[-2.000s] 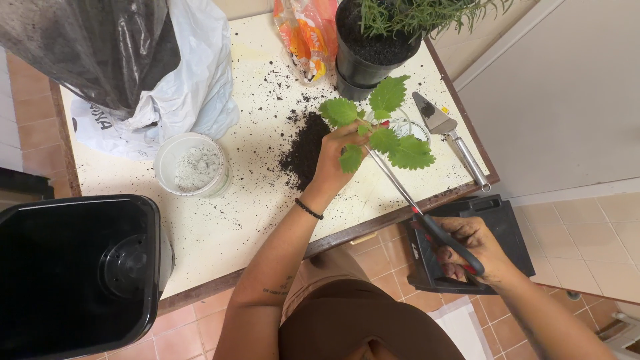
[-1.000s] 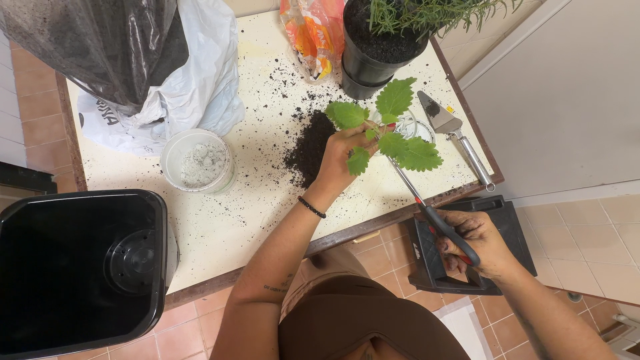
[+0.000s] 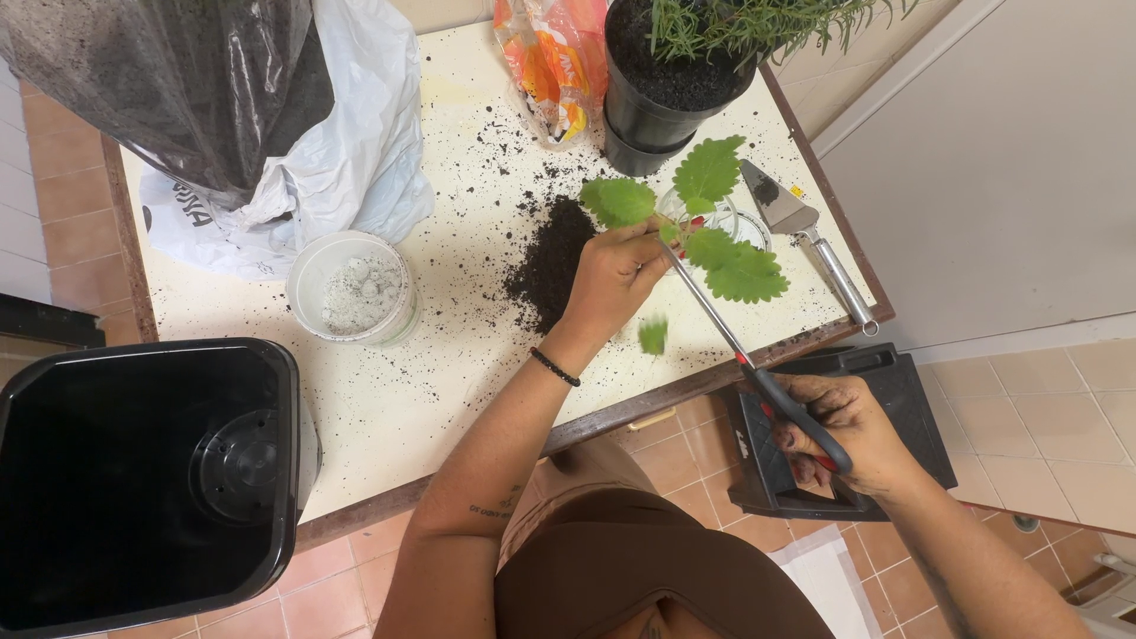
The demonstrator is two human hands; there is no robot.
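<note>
My left hand [image 3: 619, 277] pinches the stem of a leafy green cutting [image 3: 741, 264] with broad toothed leaves, above the table. In my right hand [image 3: 830, 426] are long scissors [image 3: 710, 311] with dark and red handles; their blades meet the stem beside my left fingertips. A small detached leaf [image 3: 653, 335], blurred, is below the cutting. Behind the leaves, partly hidden, stands a clear glass vessel [image 3: 753, 232]. A heap of dark soil [image 3: 552, 266] lies left of my left hand.
A white tub [image 3: 349, 288] holds pale granules. Around it are a soil bag [image 3: 213, 80], a black container [image 3: 133, 479], a potted rosemary-like plant [image 3: 666, 98], an orange plastic bag [image 3: 557, 67], and a metal cake server [image 3: 785, 204]. A dark plastic bin [image 3: 923, 417] stands beyond the table edge.
A small lower leaf, on the cutting a second ago, is now apart from it, below my left hand. Both hands stay in nearly the same places.
</note>
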